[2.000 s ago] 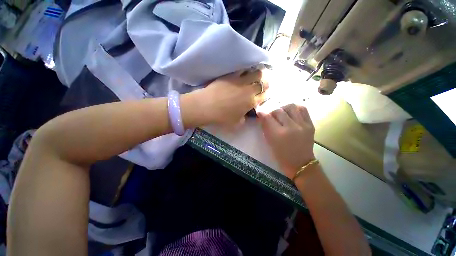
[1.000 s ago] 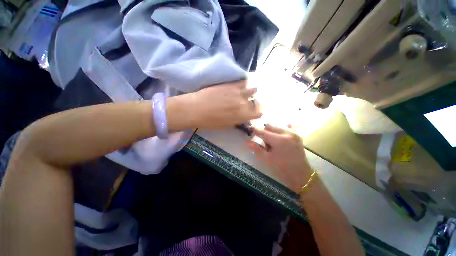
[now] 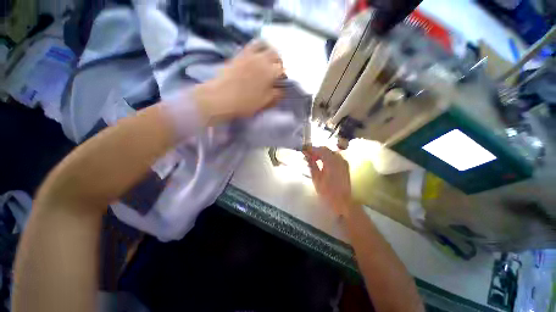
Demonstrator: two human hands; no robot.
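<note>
The pale grey garment with dark panels (image 3: pixel 113 58) lies heaped over the left of the machine table, blurred by motion. My left hand (image 3: pixel 253 79) is on the upper part of the cloth with its fingers curled on it. My right hand (image 3: pixel 329 173) pinches the cloth's right edge (image 3: pixel 303 131) between thumb and fingertips, left of the needle area. The sewing machine head (image 3: pixel 347 70) stands just beyond. The needle and presser foot are lost in the lamp glare. A small dark curved thing (image 3: pixel 274 157) lies on the table below the cloth; I cannot tell what it is.
The white table top (image 3: pixel 399 244) has a dark green ruler edge (image 3: pixel 286 226). A bright screen (image 3: pixel 459 150) is on the machine's green end. A compartment tray (image 3: pixel 503 280) sits at the lower right. Something red (image 3: pixel 427 27) stands behind the machine. A white package (image 3: pixel 46 73) lies at the left.
My left hand has moved up and away with the cloth. My right hand has moved slightly up and now pinches the cloth's edge. The view has shifted, showing more of the machine and the area behind.
</note>
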